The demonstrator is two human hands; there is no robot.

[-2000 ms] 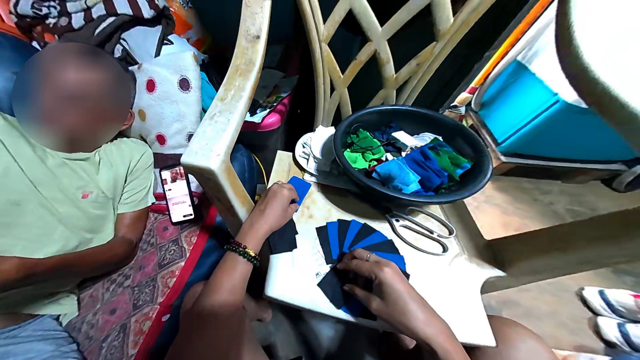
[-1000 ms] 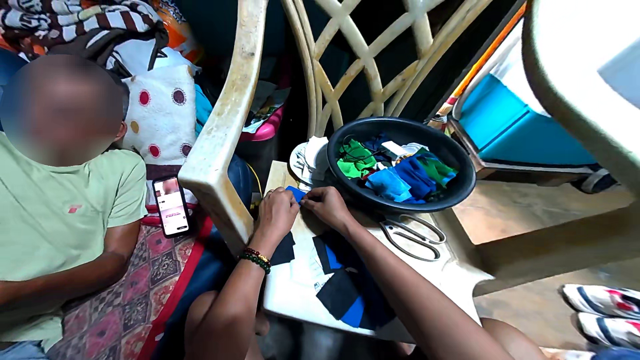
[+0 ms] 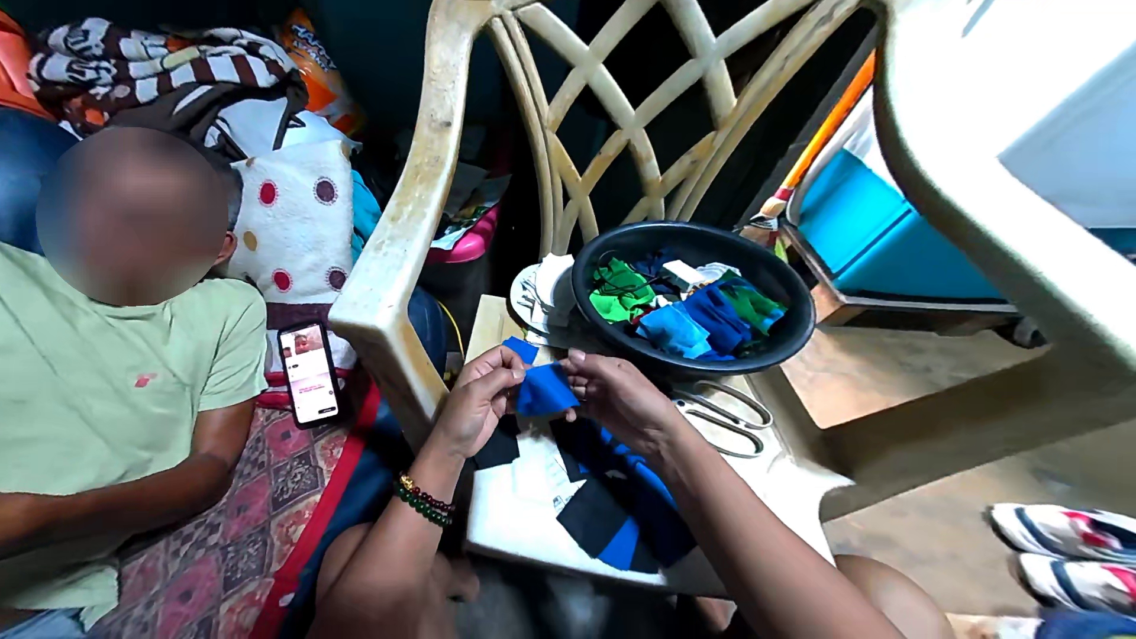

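Note:
Between my left hand point(image 3: 484, 395) and my right hand point(image 3: 617, 399), a small blue fabric piece point(image 3: 546, 390) is held by its edges above the seat of a plastic armchair point(image 3: 524, 541). Another blue piece point(image 3: 520, 350) shows just behind my left fingers. Black and blue fabric pieces point(image 3: 595, 515) lie fanned on the seat, partly under my right forearm. A black piece point(image 3: 499, 445) and white sheets point(image 3: 541, 470) lie below my left hand. Scissors point(image 3: 723, 417) rest right of my right hand, their blades hidden. Behind them sits a black basin point(image 3: 692, 355) holding green, blue and white fabric scraps point(image 3: 701, 315).
The chair's left armrest point(image 3: 382, 293) and right armrest point(image 3: 985, 240) flank the seat. White round pieces point(image 3: 543, 288) lie left of the basin. A person point(image 3: 124, 390) reclines at the left beside a phone point(image 3: 309, 373). Shoes point(image 3: 1065, 550) stand on the floor at right.
Two seconds ago my right hand was at the fanned pieces; it moved up beside my left hand. Both hands now hold a blue piece up between them.

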